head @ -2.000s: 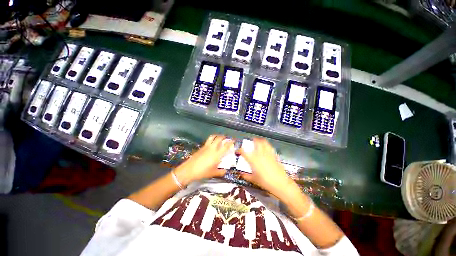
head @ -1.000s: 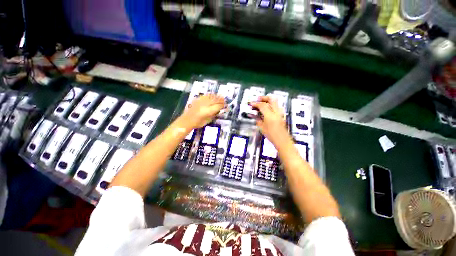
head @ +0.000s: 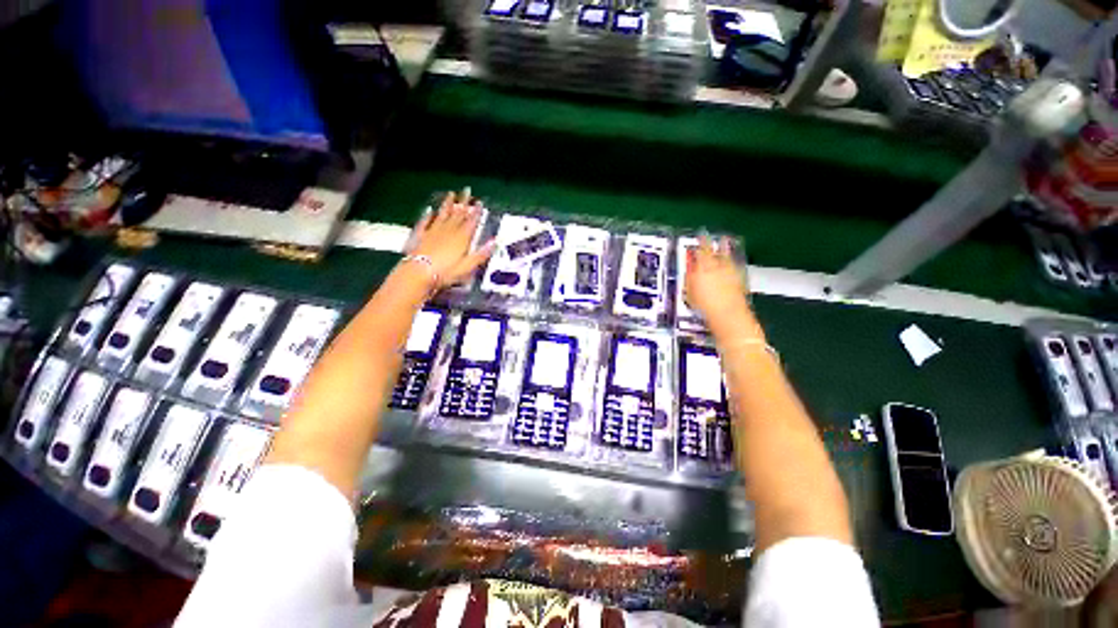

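Observation:
A clear phone tray (head: 576, 464) lies in front of me with two rows of five phones. The near row holds dark keypad phones (head: 548, 390), screens up. The far row holds white phone backs (head: 641, 280); small labels with dark print lie on several of them, one label (head: 528, 247) tilted. My left hand (head: 449, 243) lies spread over the far left phone of the tray. My right hand (head: 714, 277) rests over the far right phone, covering part of it. Whether either hand grips the tray or a phone cannot be told.
Another tray of white phone backs (head: 205, 340) lies left. A smartphone (head: 918, 470), small white bits (head: 864, 428), a paper scrap (head: 920, 345) and a beige fan (head: 1037, 530) are right. A grey post (head: 944, 202), a monitor (head: 196, 74) and stacked trays (head: 589, 64) stand behind.
My hands went from close together near my body to the tray's far row, then moved apart to its far corners. The view has shifted, showing more of the bench behind.

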